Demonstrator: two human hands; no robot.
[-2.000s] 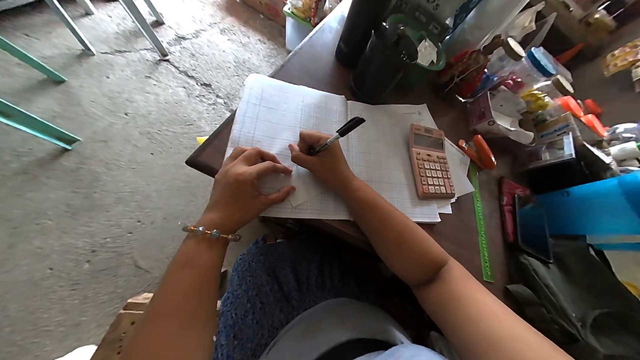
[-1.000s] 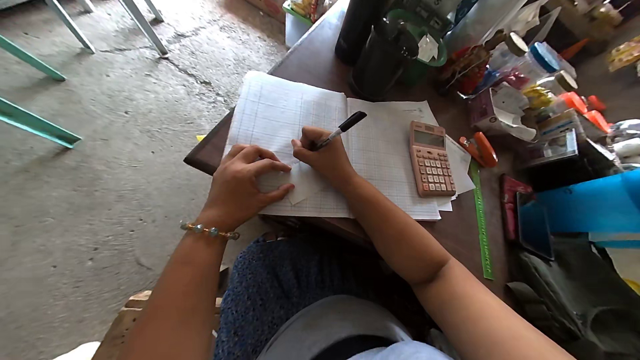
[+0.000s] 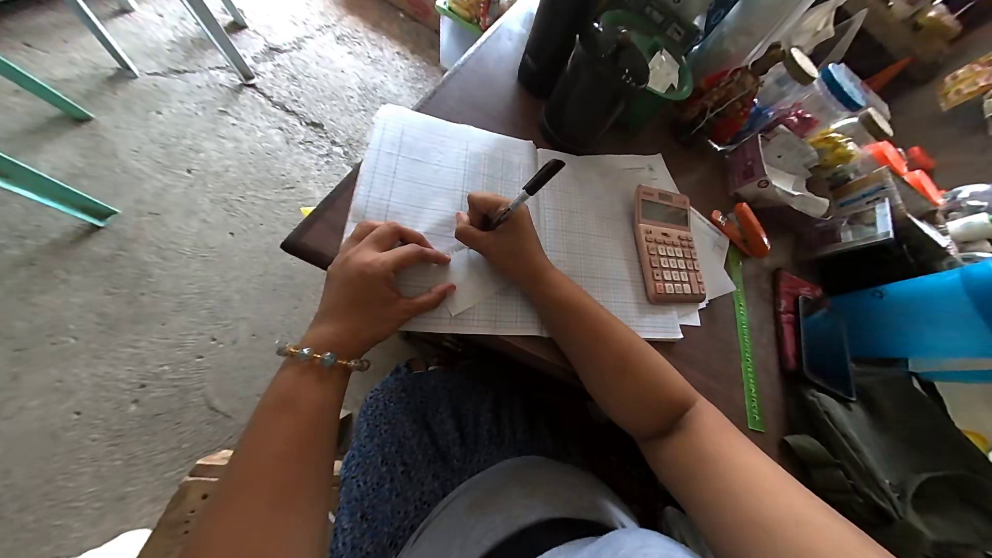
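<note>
An open ruled ledger book lies on the dark table, and a small slip of paper rests on its left page. My right hand grips a black-capped pen, whose tip is hidden behind the fingers over the slip. Flat on the left page, my left hand has thumb and fingers spread apart at the slip's left side and holds nothing up. A beaded bracelet circles that wrist. On the right page stands out a pink calculator, lying face up over loose sheets.
Right of the book lie an orange stapler, a green ruler and a dark phone. Black tumblers and a green basket stand behind it. Jars and boxes crowd the right; a dark bag sits lower right.
</note>
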